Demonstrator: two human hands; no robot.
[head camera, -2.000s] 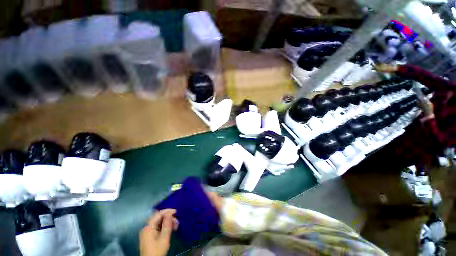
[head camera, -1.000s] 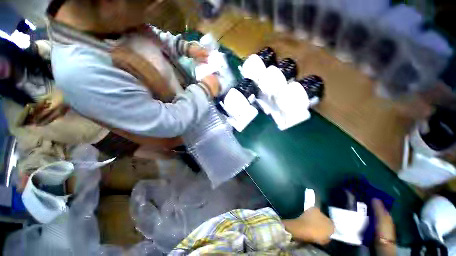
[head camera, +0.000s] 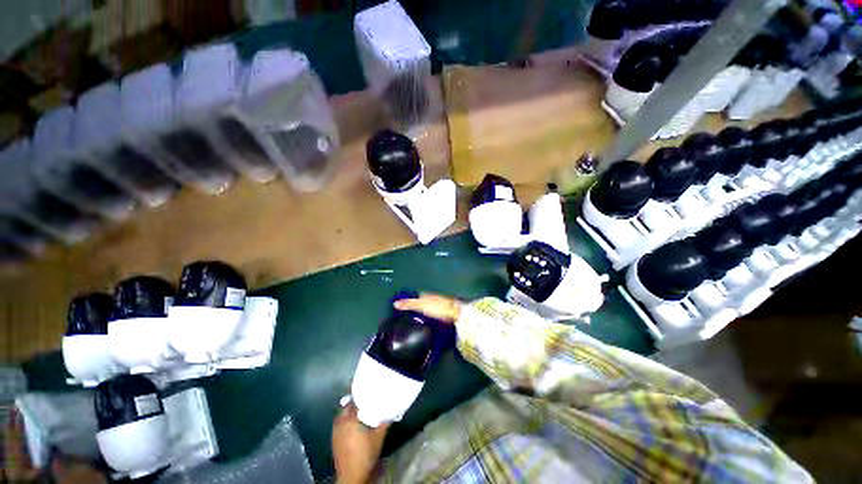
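Observation:
My left hand (head camera: 357, 442) grips the white body of a dome camera (head camera: 387, 386) from below, near the front edge of the bench. The camera's black ball head points up and away. My right hand (head camera: 427, 306) is at the far side of the black ball with a dark purple-blue cloth (head camera: 440, 338). The cloth lies against the ball and is partly hidden by the hand and sleeve. Another dome camera (head camera: 553, 279) lies just beyond my right sleeve, its pale LED dots showing.
More cameras stand at left (head camera: 205, 317) and back centre (head camera: 395, 163). Long rows of black balls on white bases (head camera: 666, 269) run along the right. Clear trays (head camera: 284, 104) line the back. A slanted metal post (head camera: 676, 85) rises right. Plastic film (head camera: 269, 458) lies at the lower left edge.
The view has swung right, back from the co-worker to the bench. The camera in my hands is now held tilted, ball upward, with the cloth against it. Two seconds ago my hands held only the cloth.

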